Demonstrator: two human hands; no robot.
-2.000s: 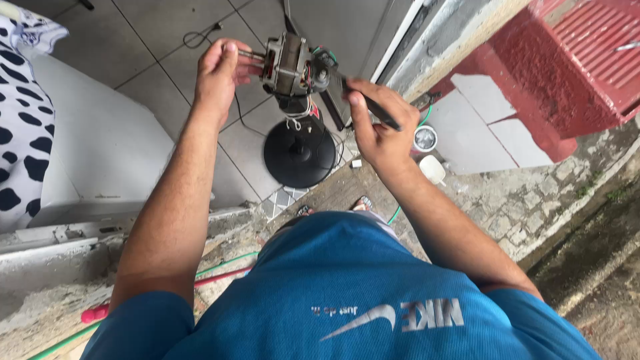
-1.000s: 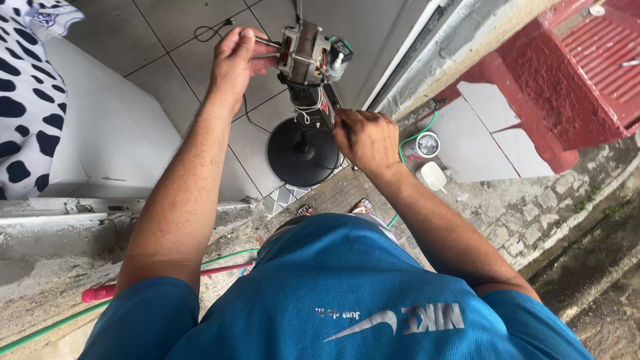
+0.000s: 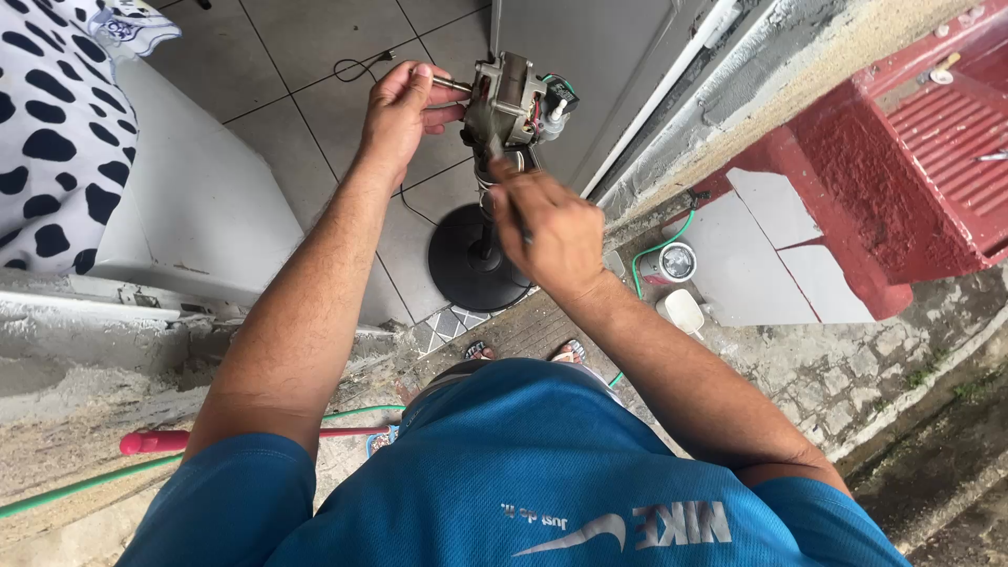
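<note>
A bare electric fan motor [image 3: 508, 90] sits atop a fan stand whose round black base [image 3: 476, 264] rests at the edge of the tiled floor. The fingers of my left hand [image 3: 405, 110] pinch the metal shaft on the motor's left side. My right hand [image 3: 551, 224], blurred, grips a tool just below the motor; its flat metal end [image 3: 494, 146] reaches the lower part of the housing. Most of the tool is hidden by my fingers. A white plastic gearbox knob [image 3: 557, 110] and coloured wires show on the motor's right side.
A power cord with plug [image 3: 386, 56] lies on the tiles. To the right are a paint can [image 3: 677, 261], a white plastic container [image 3: 682, 311], a green hose [image 3: 638, 272] and a red ribbed washtub [image 3: 945, 134]. A spotted cloth [image 3: 59, 150] hangs at left; a door frame [image 3: 661, 94] stands right of the motor.
My right hand, earlier at the motor's right with a dark-handled tool pointing away, has moved to below the motor. My left hand stays at the shaft.
</note>
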